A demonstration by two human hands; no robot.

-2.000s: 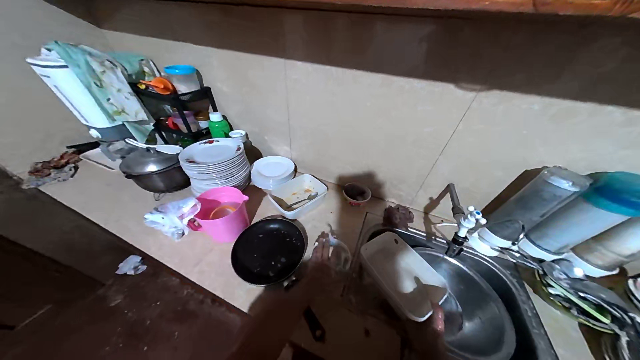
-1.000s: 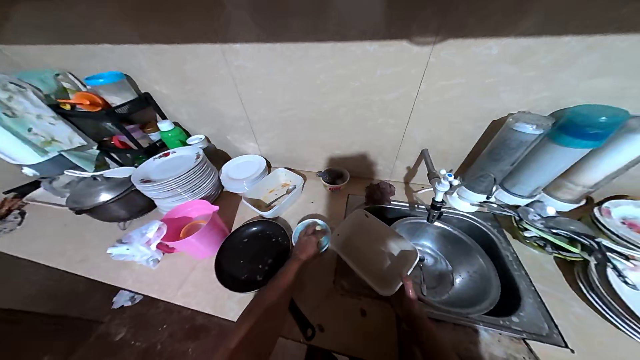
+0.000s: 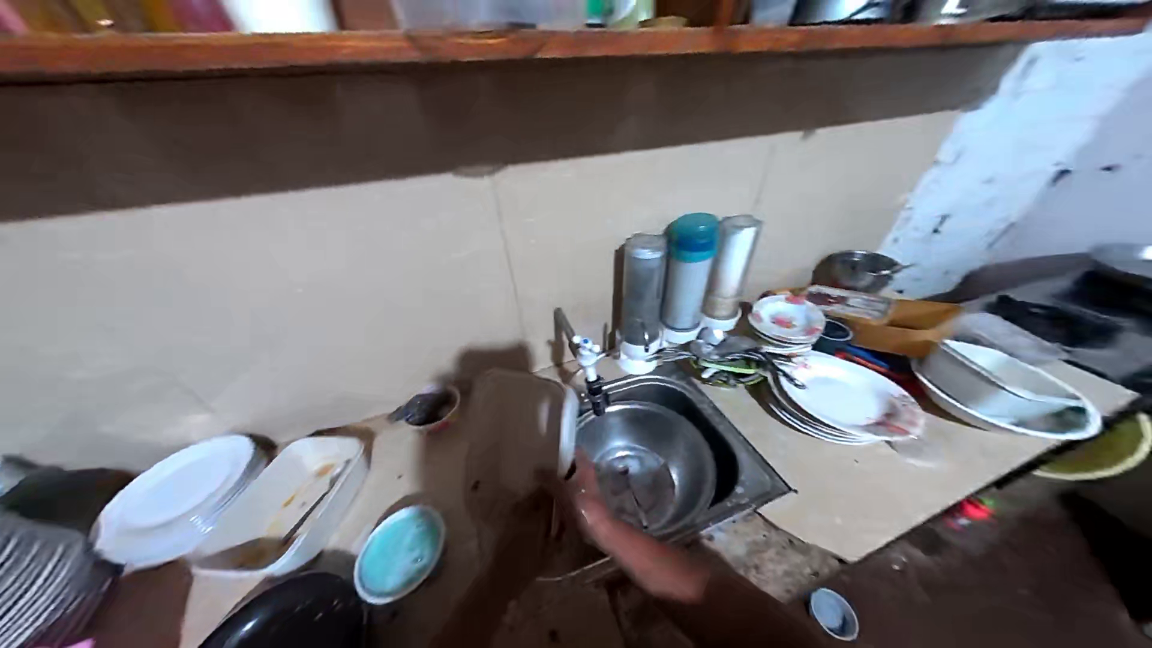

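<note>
My right hand (image 3: 587,493) grips the lower right edge of a rectangular white tub (image 3: 569,430), tilted beside the sink, its broad side in shadow. A dark blurred shape below the tub may be my left arm; its hand cannot be made out. A metal basin (image 3: 661,459) with some water stands in the steel sink (image 3: 729,441), under the faucet (image 3: 589,360). To the left on the counter lie a bowl of teal soap (image 3: 399,553), a white rectangular dish (image 3: 346,486) with food residue and a utensil, and a black pan (image 3: 292,616).
Stacked plates (image 3: 175,504) stand at the left, a small bowl (image 3: 432,407) by the wall. Right of the sink are upright cylindrical containers (image 3: 691,279), oval plates (image 3: 846,396), utensils (image 3: 729,351) and a large white basin (image 3: 1008,387). A wooden shelf (image 3: 576,43) runs overhead.
The view has swung right. My left hand, over the soap bowl one second ago, is no longer there. My right hand still holds the tub, which is now tilted more upright.
</note>
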